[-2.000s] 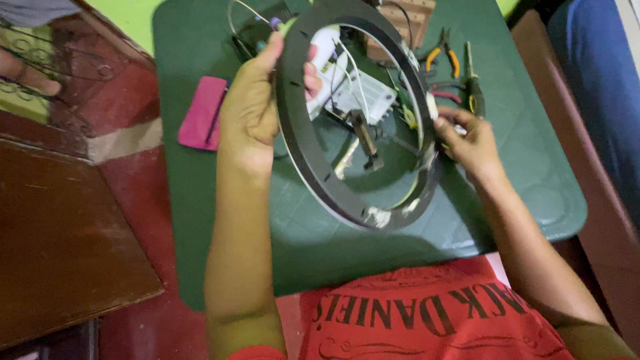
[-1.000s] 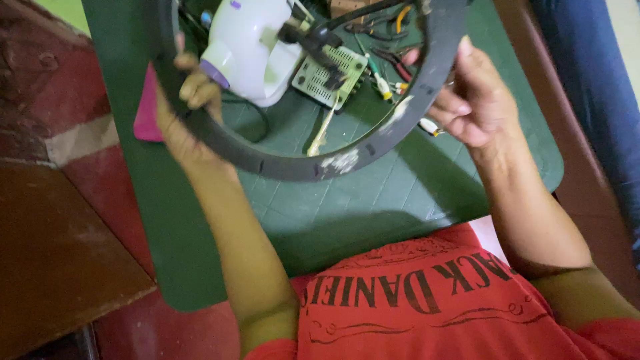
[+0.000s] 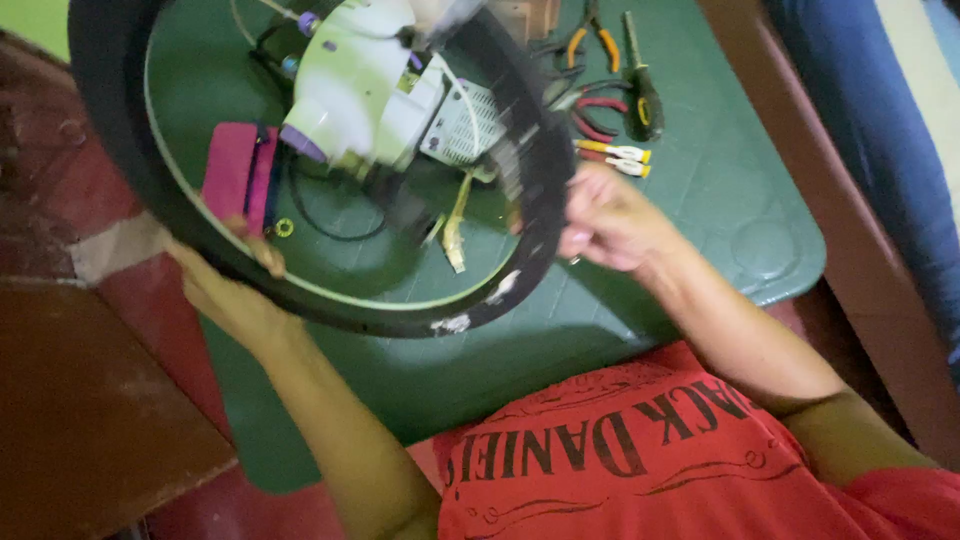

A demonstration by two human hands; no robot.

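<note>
A large black ring, seemingly a ring light frame [image 3: 390, 319] with white residue on its lower edge, is held above the table. My left hand [image 3: 232, 292] grips its lower left side, fingers curling over the inner edge. On the right side, my right hand [image 3: 611, 217] holds the rim between thumb and fingers; some fingertips are hidden behind it. A blurred dark bracket [image 3: 409, 199] shows within the opening. Through the ring I see a white and purple appliance [image 3: 352, 82], a perforated metal box [image 3: 461, 124] and a connector with yellowed tape [image 3: 454, 236].
On the green table [image 3: 720, 187] lie a pink pouch [image 3: 229, 172], orange-handled pliers [image 3: 592, 45], red-handled pliers [image 3: 598, 116], a screwdriver [image 3: 643, 90] and white-and-yellow plugs [image 3: 626, 157]. A brown block [image 3: 532, 19] is at the far edge. A brown wooden surface [image 3: 90, 390] stands at the left.
The ring has tilted and shifted in both hands. Two seconds ago it stood more steeply, with my left hand at its upper left; that hand is now at the lower left.
</note>
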